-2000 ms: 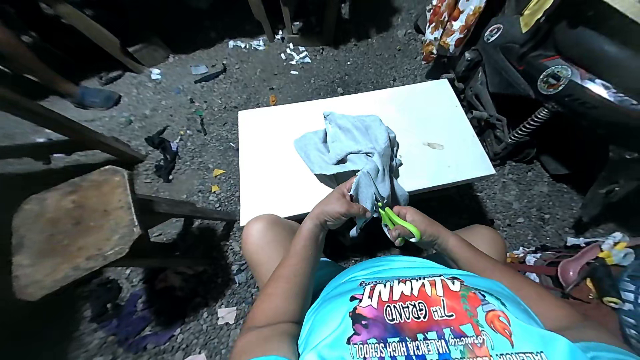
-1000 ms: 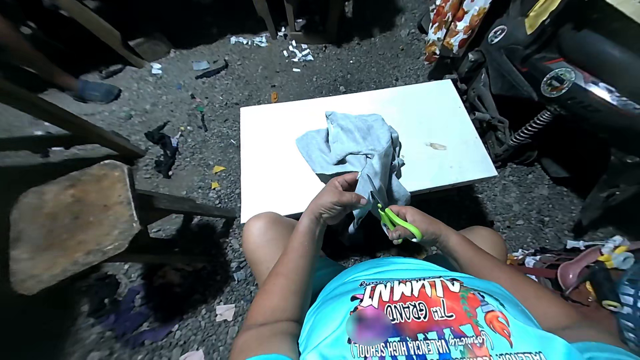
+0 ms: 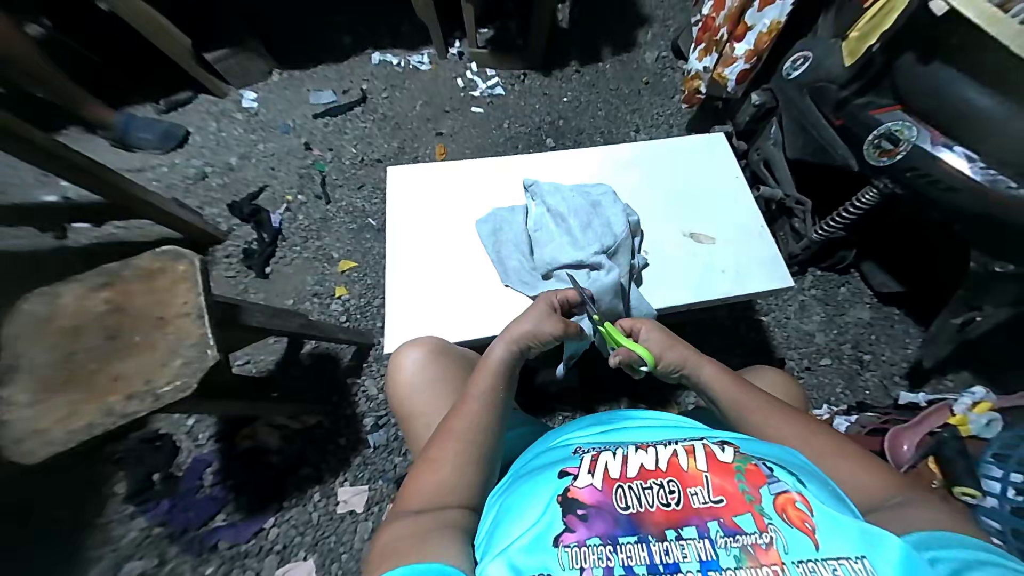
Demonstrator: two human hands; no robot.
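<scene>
A crumpled light grey-blue cloth (image 3: 580,228) lies on a low white table (image 3: 440,264), and its near end hangs over the front edge. At that edge my left hand (image 3: 552,322) pinches part of the cloth between thumb and fingers. My right hand (image 3: 652,350) is closed around the lime-green handles of a pair of scissors (image 3: 612,332). The scissors' dark blades point up and left, parted, over the cloth beside my left fingertips. Where the lower blade sits against the cloth is partly hidden.
A worn wooden stool (image 3: 108,344) stands at the left, near another person's shoe (image 3: 150,132). A motorcycle (image 3: 848,152) is close on the right. Cloth scraps (image 3: 260,228) are scattered on the gravel. Assorted items and a blue plastic basket (image 3: 1004,472) lie at lower right.
The scissors' blades have parted and stand higher beside my left fingers than a second ago. My left hand still pinches the cloth, which lies on the table much as before.
</scene>
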